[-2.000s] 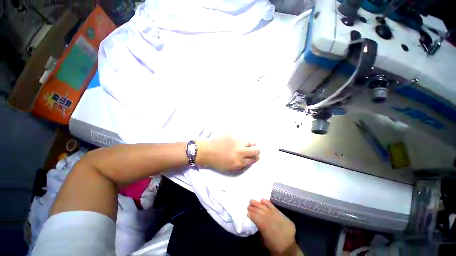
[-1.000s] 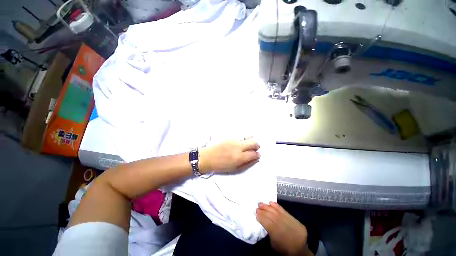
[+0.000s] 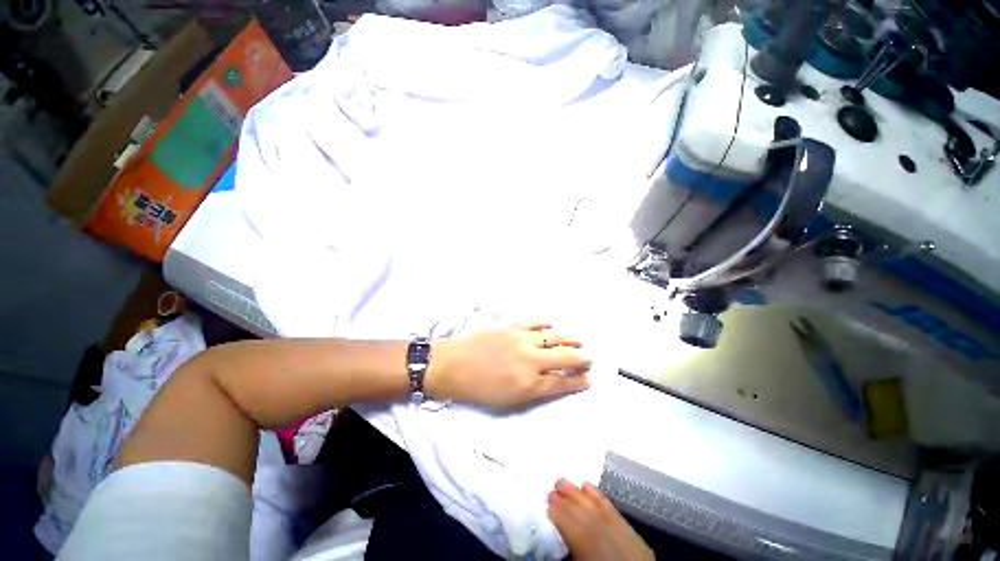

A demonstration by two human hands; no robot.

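The white garment (image 3: 439,208) is spread over the machine table, overexposed near the needle, and hangs over the front edge towards my lap. My left hand (image 3: 515,367), with a watch at the wrist, lies palm down on it, fingers slightly spread, left of and below the presser foot (image 3: 651,261). My right hand (image 3: 595,526) is at the garment's hanging edge near the table front, cut off by the picture's bottom. Its fingers lie over the cloth; its thumb is hidden. The white and blue sewing machine (image 3: 724,142) stands at the right. Whether the needle is in the cloth is unclear.
Blue-handled snips (image 3: 830,373) and a yellow block (image 3: 885,409) lie on the bed plate (image 3: 757,378). An open orange carton (image 3: 175,181) stands at the left. A white cloth heap (image 3: 115,422) is low left. A printed ruler (image 3: 702,510) runs along the front edge.
The head view has swung and tilted back and forth, shifting the machine in the picture. My left fingers look a little more spread. Both hands stay on the garment in about the same places.
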